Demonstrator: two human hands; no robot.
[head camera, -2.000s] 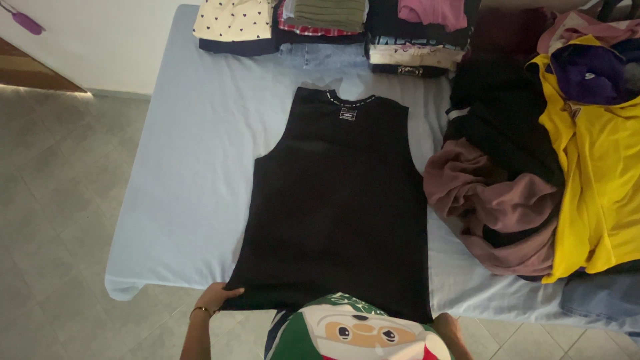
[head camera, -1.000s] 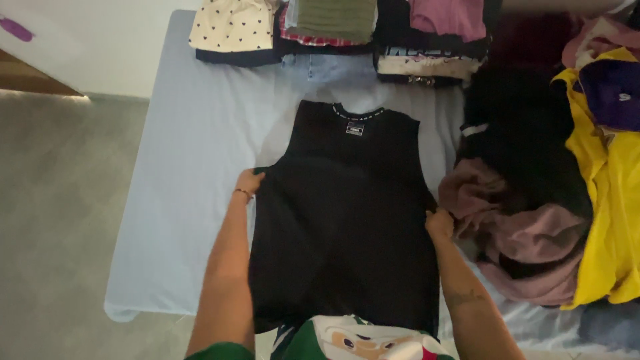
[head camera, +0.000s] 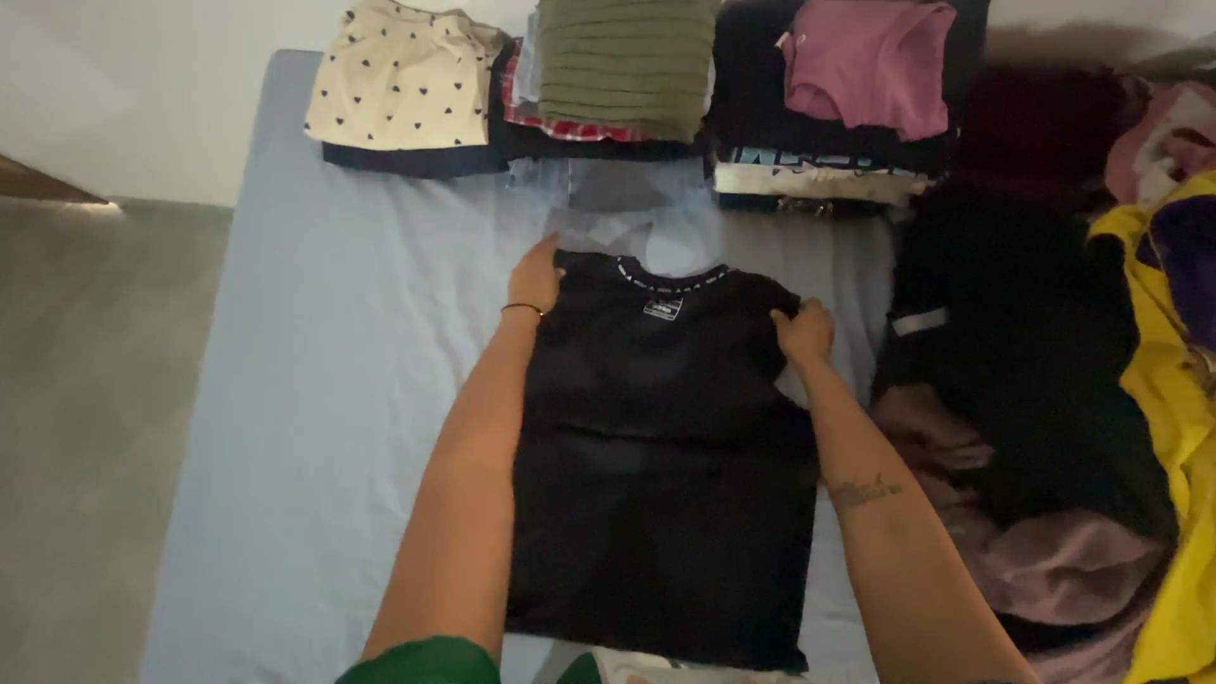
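A black sleeveless top (head camera: 665, 494) lies spread on the light blue bed sheet (head camera: 313, 380), its neckline with white marks toward the far side. My left hand (head camera: 537, 282) grips the top's left shoulder, with a thin bracelet at the wrist. On the other side, my right hand (head camera: 806, 332) pinches the right shoulder between thumb and fingers. A crease runs across the middle of the cloth, and the hem lies close to my body.
Folded stacks line the far edge: cream heart-print cloth (head camera: 408, 81), olive ribbed cloth (head camera: 627, 66) and a pink garment (head camera: 869, 62). Loose black clothing (head camera: 1016, 380) and a yellow garment (head camera: 1164, 456) are heaped at the right. Tiled floor (head camera: 85, 427) lies left of the bed.
Both hands have moved away from my body, from the hem up along the sides to the shoulders of the black top. A crease now crosses its middle.
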